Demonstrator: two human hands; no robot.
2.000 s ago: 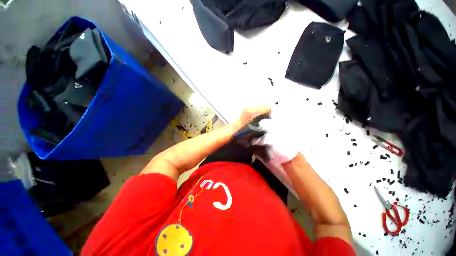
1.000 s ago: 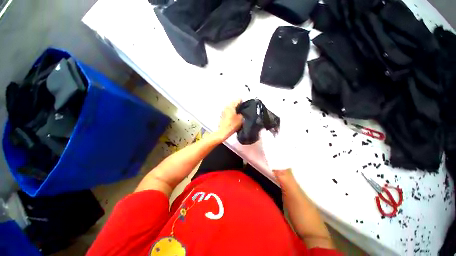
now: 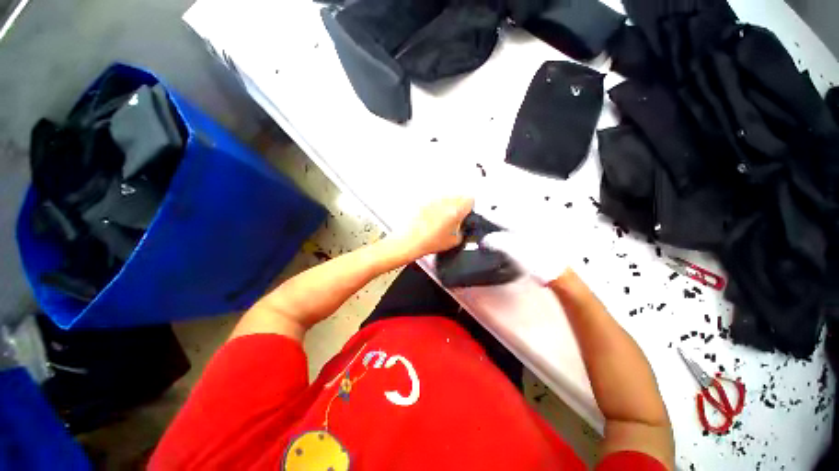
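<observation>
A black sewn pouch (image 3: 474,262) is held crumpled at the table's near edge, in front of my red shirt. My left hand (image 3: 442,225), bare, grips its left upper side. My right hand (image 3: 529,256), in a thin white glove that blends into the tabletop, is at its right side and holds it too; its fingers are hard to make out. A flat black pouch (image 3: 556,120) with a small white logo lies on the white table beyond my hands.
A large heap of black pieces (image 3: 713,156) covers the table's right side. Red thread snips (image 3: 701,273) and red-handled scissors (image 3: 720,403) lie at right among black trimmings. More black pieces (image 3: 451,41) lie at the far side. A blue bin (image 3: 212,230) with black pieces stands at left.
Since one second ago, the pouch has gone from an upright crumple to a flatter, wider shape, with both hands closer around it. The whole view has shifted slightly.
</observation>
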